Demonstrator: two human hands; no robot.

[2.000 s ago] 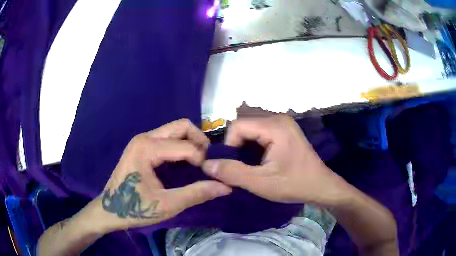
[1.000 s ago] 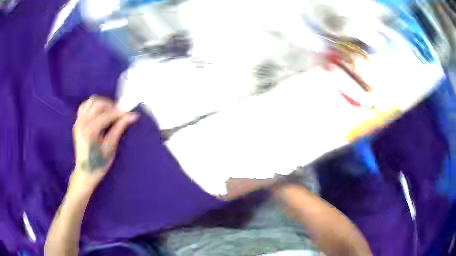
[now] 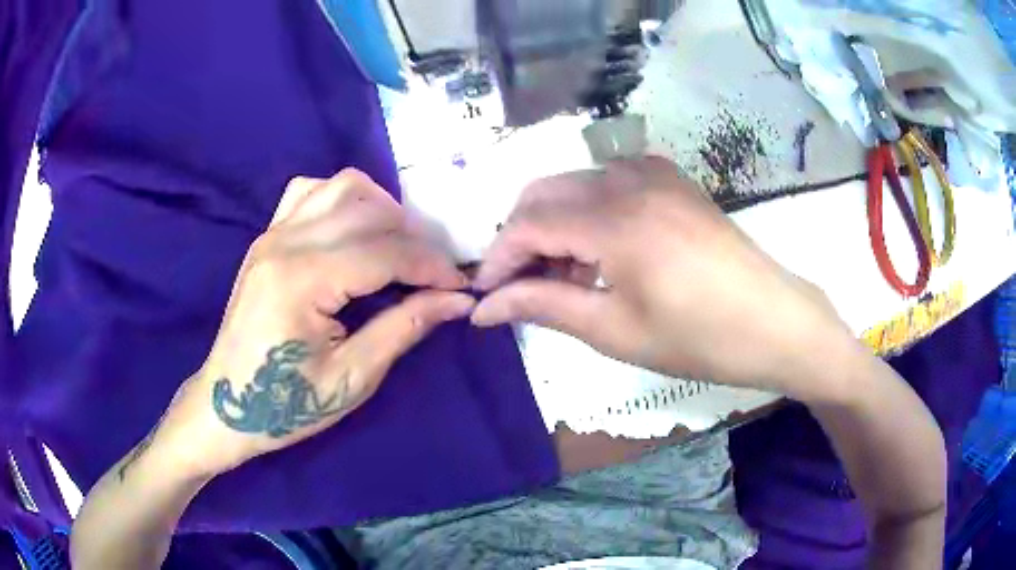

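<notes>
A large purple garment panel (image 3: 435,423) lies over the left of the white table and hangs to the lap. My left hand (image 3: 323,301) pinches the panel's edge between thumb and fingers. My right hand (image 3: 646,273) pinches the same edge, its fingertips almost touching those of my left hand. The small bit of cloth between the fingertips is mostly hidden.
Scissors (image 3: 880,206) with red and yellow loops lie at the right, beside pale crumpled scraps (image 3: 947,84). The grey machine part (image 3: 546,56) is blurred at top centre. Dark lint (image 3: 730,150) lies behind my right hand. Yellow tape (image 3: 919,317) marks the table edge. Purple cloth hangs below right.
Since one second ago, my right hand has risen from the table's front edge to the panel and my left hand has moved right to meet it. The view has shifted.
</notes>
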